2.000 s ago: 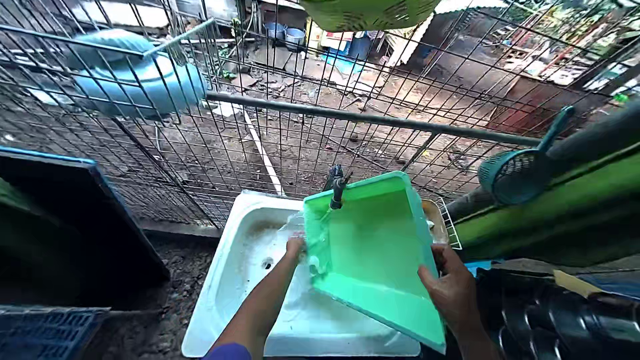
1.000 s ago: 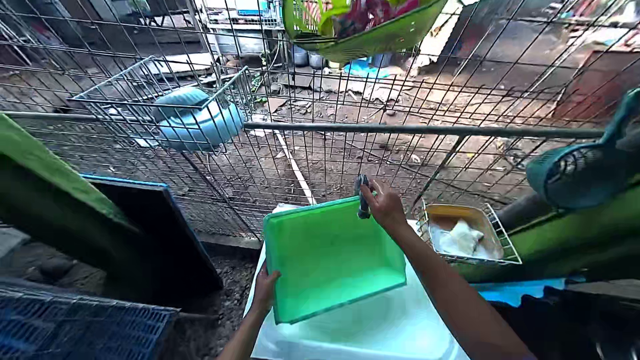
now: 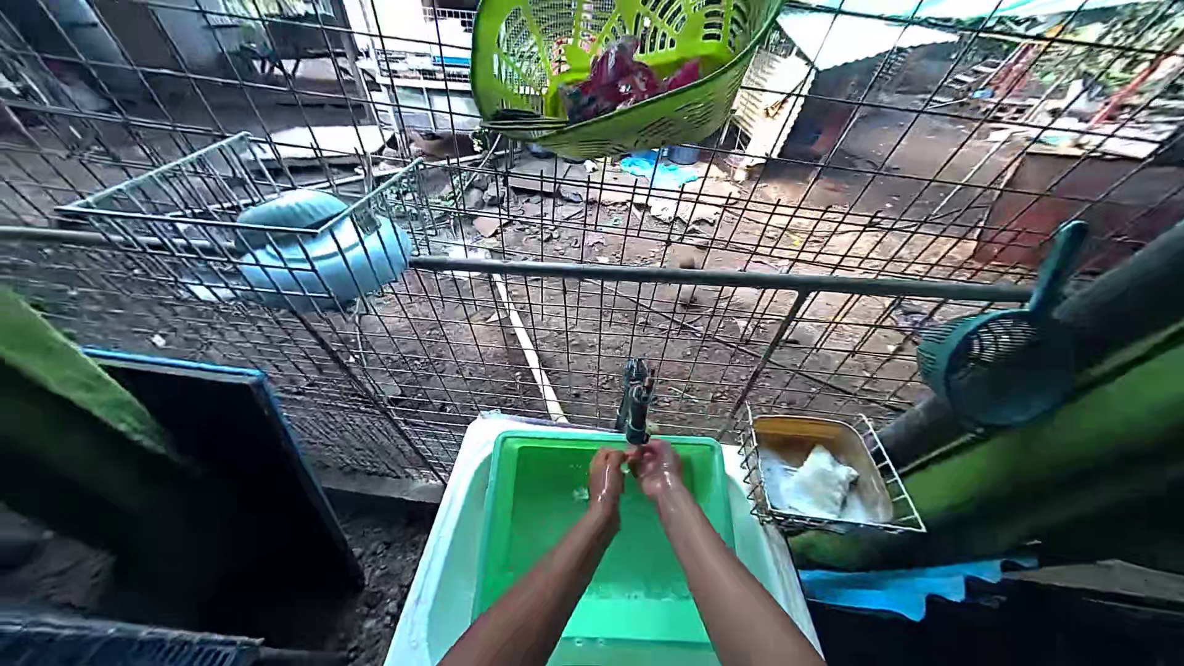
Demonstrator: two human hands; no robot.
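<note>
A green plastic tub [image 3: 527, 527] rests in the white sink [image 3: 444, 564], with some water in it. Just under the spout of the dark faucet [image 3: 636, 407] are both my hands, wet and close together. My left hand [image 3: 607, 479] has its fingers curled; whether it holds anything is not clear. My right hand [image 3: 657, 465] is beside it, fingers near the spout, and its grip is partly hidden too. Neither hand touches the tub's rim.
Right of the sink hangs a wire rack [image 3: 837, 523] holding a tan container with a white cloth or sponge. A teal strainer [image 3: 1004, 365], a green basket [image 3: 638, 125] and a wire basket [image 3: 148, 208] with blue bowls hang along the wire fence [image 3: 684, 276]. A dark panel [image 3: 231, 462] leans left.
The tub, held tilted in both hands two seconds ago, now sits in the sink. My left hand has let go of its edge and moved to the faucet, next to my right hand.
</note>
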